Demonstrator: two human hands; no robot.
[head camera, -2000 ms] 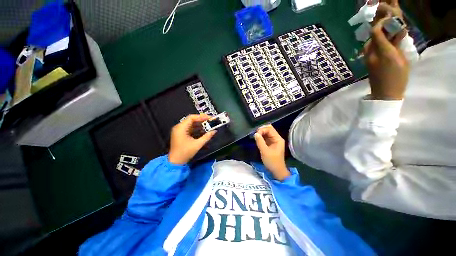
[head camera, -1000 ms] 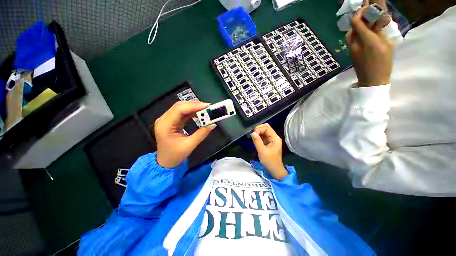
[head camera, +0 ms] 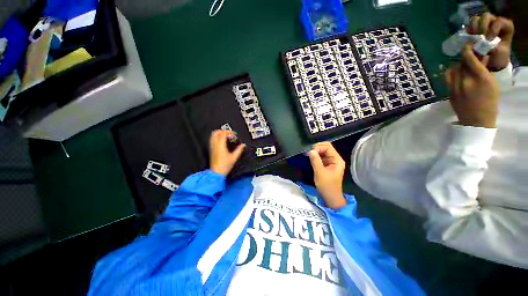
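Observation:
My left hand (head camera: 224, 153) is low over the right half of the black working tray (head camera: 194, 92). Its fingertips are at a small white-framed part (head camera: 226, 128), partly hidden by the fingers; whether they grip it is unclear. One module (head camera: 266, 151) lies alone near the tray's right corner. A tight column of modules (head camera: 252, 110) lies above it. Several more (head camera: 157, 167) lie loose in the left half. My right hand (head camera: 328, 165) is at the bench edge right of the tray, thumb and forefinger together; a tiny pale bit may be at the tips, too small to tell.
A full parts tray (head camera: 330, 87) lies to the right, with a blue bin (head camera: 324, 22) behind it. A person in white (head camera: 469, 167) at the right holds a white piece in both hands. A black tote (head camera: 110, 60) on a white box (head camera: 136, 84) stands at the left.
The module my left hand held up now lies at the tray's right corner. My left hand has moved down to another part in the tray. My right hand keeps its pinched pose.

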